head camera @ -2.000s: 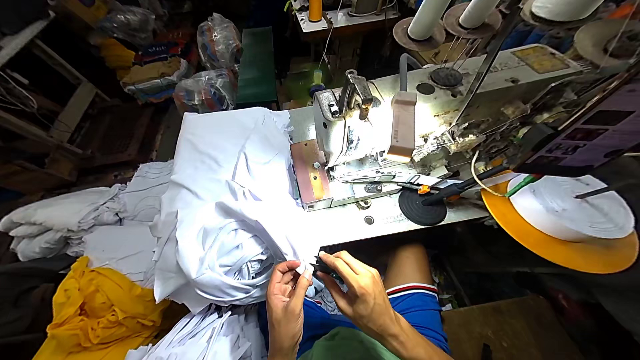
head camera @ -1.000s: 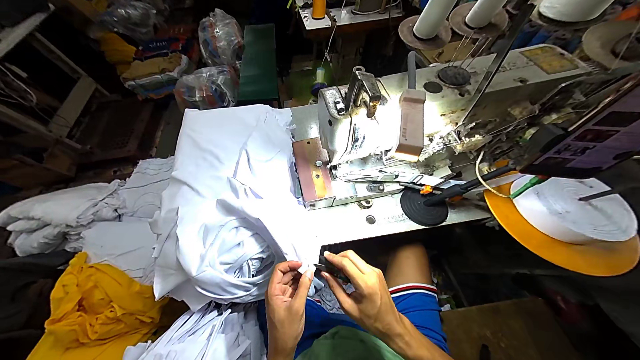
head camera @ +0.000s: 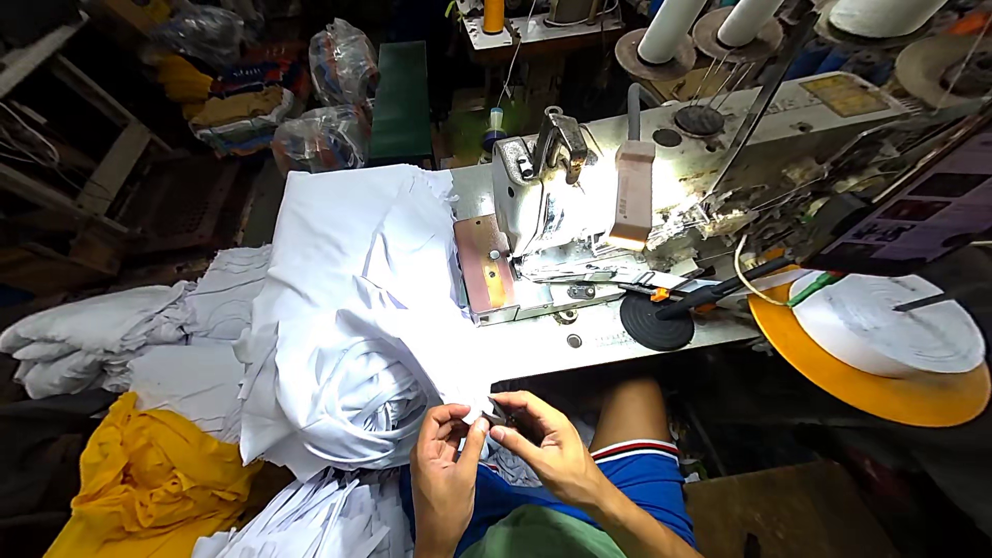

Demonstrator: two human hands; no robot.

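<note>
My left hand (head camera: 449, 457) pinches the end of a strip of white fabric (head camera: 446, 349) between thumb and forefinger. Close beside it, my right hand (head camera: 546, 446) has its fingertips at the same fabric end, around a small dark object (head camera: 496, 412) that is mostly hidden; it may be a thread snipper. The strip runs up to a large heap of white fabric (head camera: 349, 225) on the left end of the machine table. Beyond my hands stands an industrial sewing machine (head camera: 542, 201) under a bright lamp (head camera: 634, 190).
Yellow fabric (head camera: 155, 480) and white cut pieces (head camera: 325, 519) lie at the lower left, with more folded white fabric (head camera: 101, 325) behind. A roll of white tape (head camera: 883, 325) sits on an orange disc at the right. Thread cones (head camera: 674, 31) stand above the machine.
Both hands stay at the end of the white strip. The dark object between the right fingers shows less than it did before.
</note>
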